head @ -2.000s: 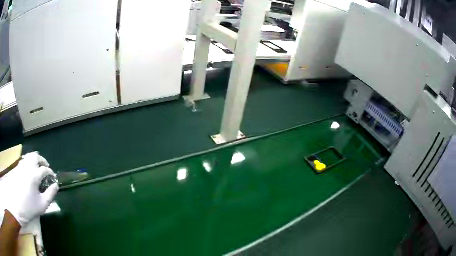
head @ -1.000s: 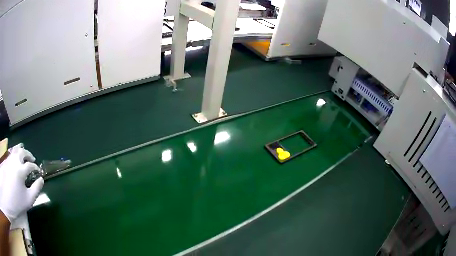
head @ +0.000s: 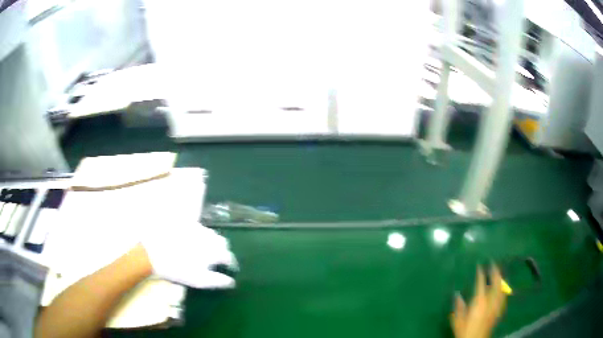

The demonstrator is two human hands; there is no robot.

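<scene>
A dark phone middle frame (head: 533, 268) lies on the glossy green belt (head: 317, 290) at the lower right, blurred, with a yellow plug (head: 506, 287) at its near end. My bare right hand (head: 481, 307) is at that end, fingers spread, partly in front of the frame; whether it touches it is unclear. My left hand (head: 192, 257), in a white glove, is over the end of the white belt (head: 112, 221) at the left, fingers stretched to the right. Blur hides whether it holds anything.
Tan guide boards (head: 125, 169) flank the white belt end. A crumpled clear bag (head: 235, 212) lies by the green belt's far edge. A white post (head: 492, 125) stands beyond the belt at the right. A large white cabinet (head: 291, 66) stands behind. Another yellow piece shows at the right rim.
The view has swung left, bringing the white belt and guide boards into sight. My right hand has come in beside the frame. My left hand has changed from curled to stretched out.
</scene>
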